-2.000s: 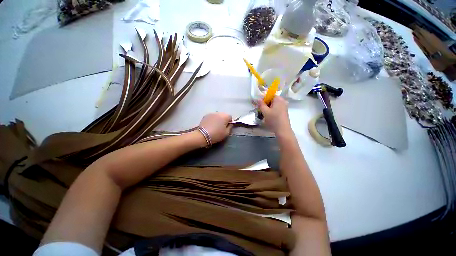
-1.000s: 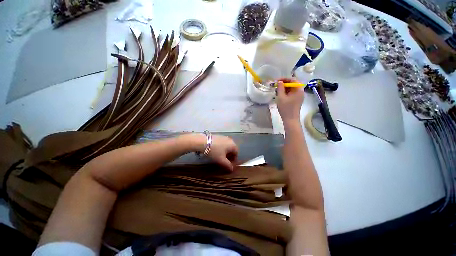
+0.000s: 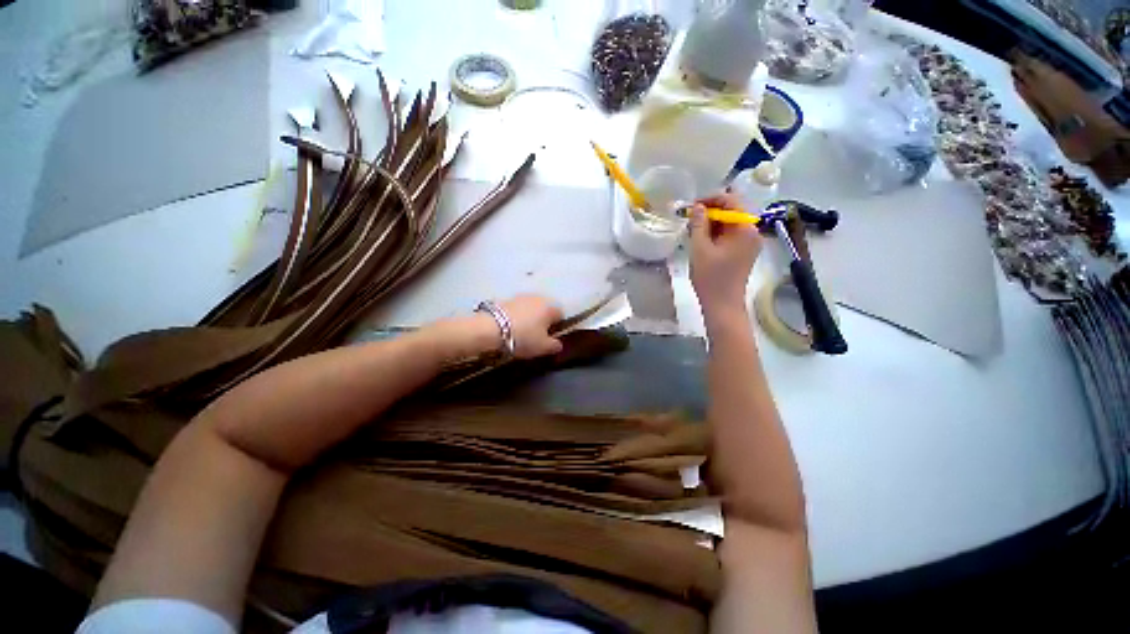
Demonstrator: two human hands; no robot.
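My left hand (image 3: 533, 327) holds a brown strap (image 3: 585, 347) over the dark grey board (image 3: 657, 382); its whitish strap end (image 3: 607, 315) sticks out past the fingers. My right hand (image 3: 722, 248) grips a glue brush (image 3: 731, 217) with a yellow-orange handle, held nearly level. The brush tip is at the rim of the whitish glue pot (image 3: 649, 239). A second brush (image 3: 618, 173) stands leaning in the pot. More brown straps (image 3: 521, 495) lie under my forearms, and a fanned group of straps (image 3: 359, 223) lies beyond my left hand.
A large glue bottle (image 3: 696, 130) stands behind the pot. A hammer (image 3: 808, 285) lies over a masking tape roll (image 3: 778, 312) at the right. Another tape roll (image 3: 482, 79), a blue-rimmed roll (image 3: 775, 124), bagged small pieces (image 3: 630, 60) and grey sheets (image 3: 155, 155) lie around.
My left hand has moved from the near bundle up over the dark board and now holds a strap with its pale end out. My right hand stays by the pot with the brush.
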